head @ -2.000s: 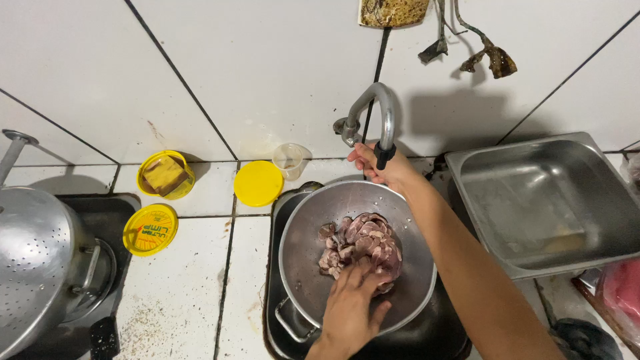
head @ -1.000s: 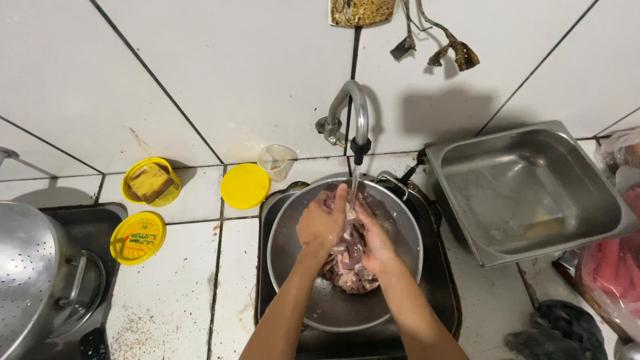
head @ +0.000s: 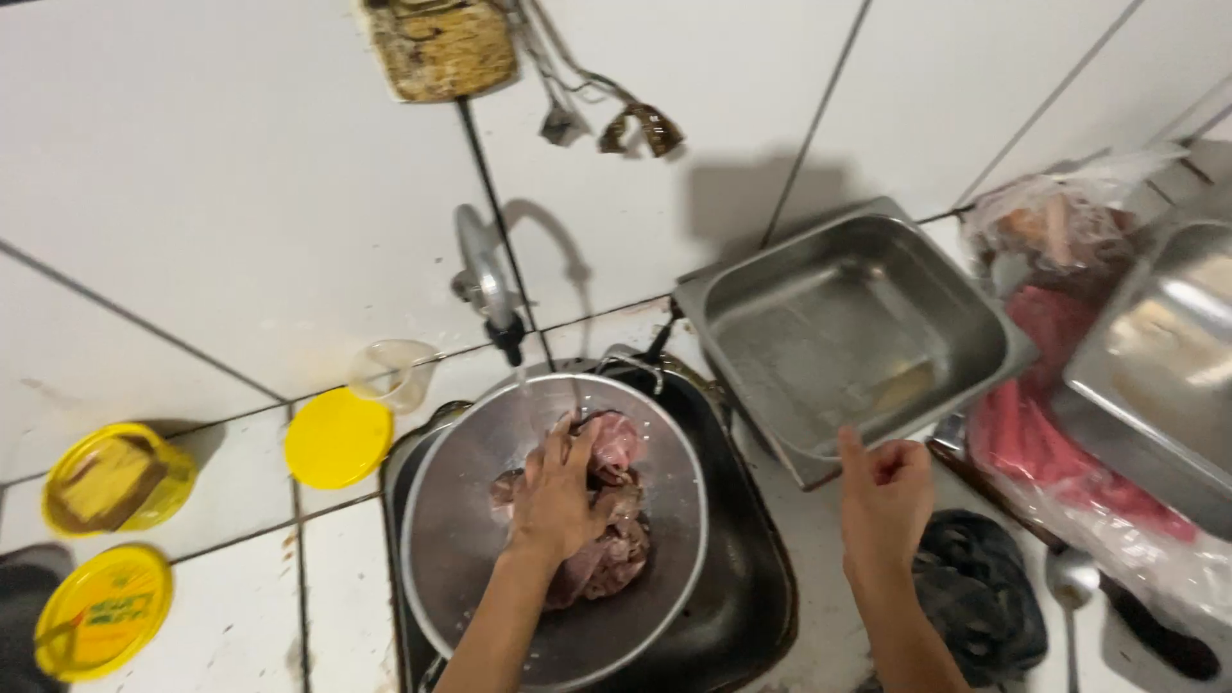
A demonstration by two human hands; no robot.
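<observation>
Pieces of raw meat (head: 616,553) lie in a round metal bowl (head: 438,539), which sits in a dark sink (head: 746,577). My left hand (head: 558,496) rests on the meat with its fingers spread; whether it grips a piece cannot be told. From the curved metal faucet (head: 486,279) a thin stream of water runs into the bowl. My right hand (head: 885,491) is at the near edge of a rectangular stainless steel pan (head: 818,337), its index finger extended toward the rim and the other fingers curled. Contact with the rim is unclear.
Left of the sink are a yellow tub (head: 115,481) with a sponge, two yellow lids (head: 337,438) and a clear plastic cup (head: 390,371). On the right are a dark cloth (head: 977,597), a spoon (head: 1071,582), pink material in plastic (head: 1025,423) and another metal pan (head: 1155,346).
My right hand has left the meat in the bowl and moved right to the steel pan's edge. My left hand remains at the meat. The view has shifted to the right.
</observation>
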